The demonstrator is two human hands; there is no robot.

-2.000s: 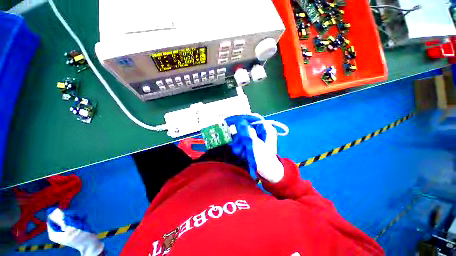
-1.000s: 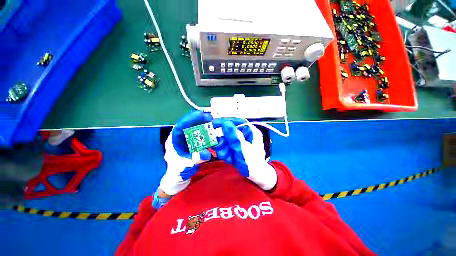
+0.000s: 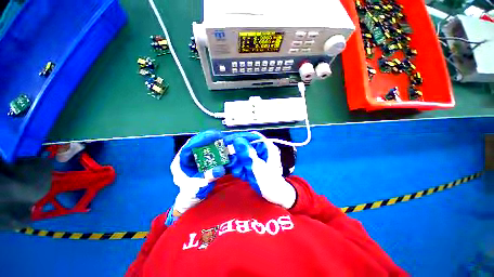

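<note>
My left hand [image 3: 190, 172], in a white glove with blue palm and fingers, holds a green charger circuit board [image 3: 210, 156] above my lap, just in front of the bench edge. My right hand [image 3: 262, 166], gloved the same way, holds the pale plug end [image 3: 231, 149] of a thin white cable [image 3: 309, 129] at the board's right side. A small gap seems to show between plug and board. The cable runs up to the terminals of the DC electronic load [image 3: 276, 54], whose screen shows yellow digits too blurred to read.
A white power strip [image 3: 264, 111] lies at the bench edge before the load, its cord [image 3: 181, 65] curving left. A red-orange tray [image 3: 401, 103] heaped with boards stands right. A blue tray [image 3: 81, 59] with a few boards stands left. Loose boards [image 3: 156, 86] lie between.
My left hand has come up from the lower left and taken hold of the board. The plug, at the board one second ago, now sits slightly apart. The view has shifted.
</note>
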